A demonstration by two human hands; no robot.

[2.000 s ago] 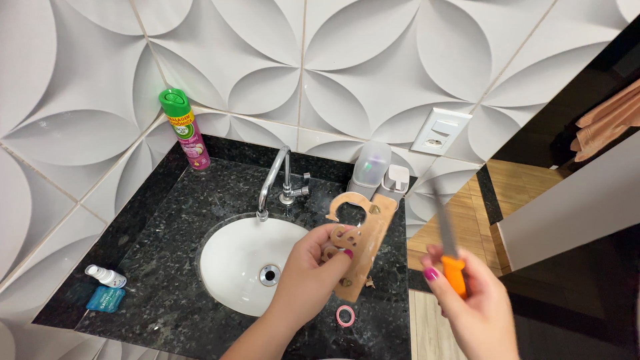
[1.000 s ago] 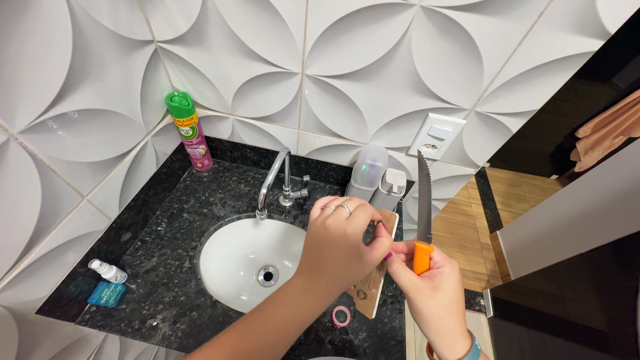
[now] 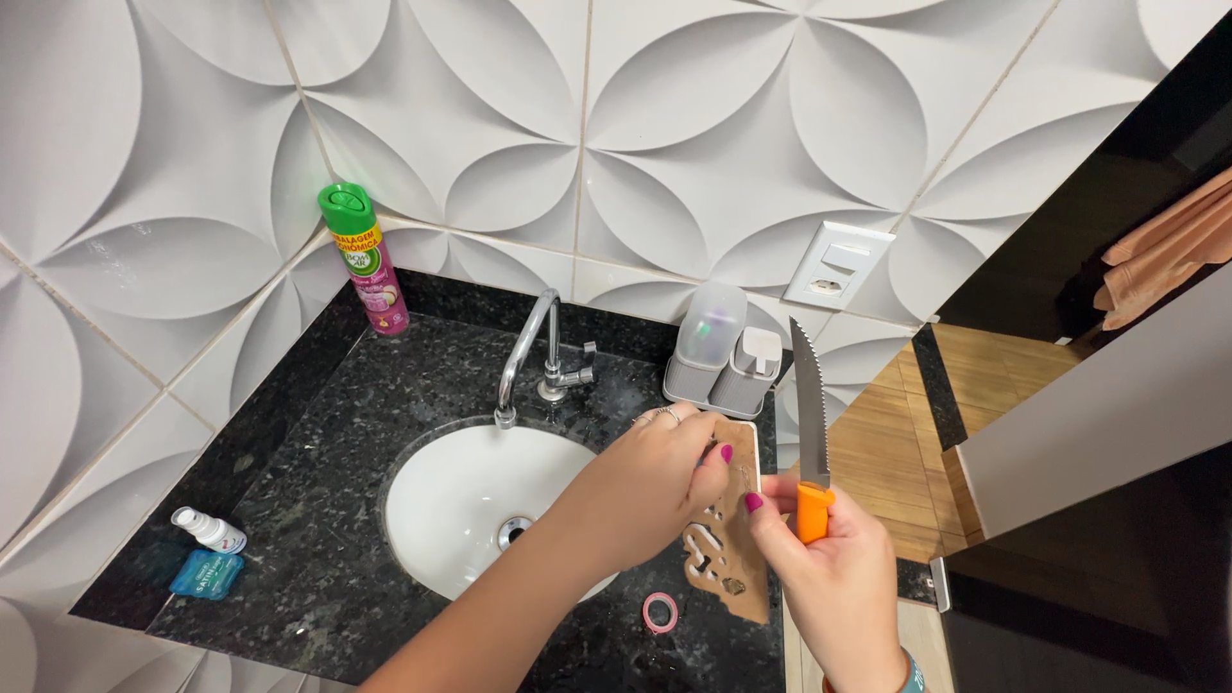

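Note:
My left hand (image 3: 664,472) grips the upper part of a thin brown board with cut-out shapes (image 3: 739,539), held over the right side of the counter. Its fingertips hide part of the board's upper left edge. In my right hand (image 3: 835,553) is a serrated knife (image 3: 811,414) with an orange handle, its blade pointing up. The thumb and fingers of that hand also touch the board's right edge. A small pink ring (image 3: 660,613) lies on the counter below and left of the board.
A white oval sink (image 3: 452,491) with a chrome faucet (image 3: 550,361) is set in the black granite counter (image 3: 318,462). A soap dispenser set (image 3: 707,356) stands behind my hands. An aerosol can (image 3: 369,265), a small white bottle (image 3: 209,529) and a blue packet (image 3: 206,575) are at left.
My left hand has shifted to the board's upper part. The knife, earlier apart from the board, is now beside it, with my right hand touching the board's edge.

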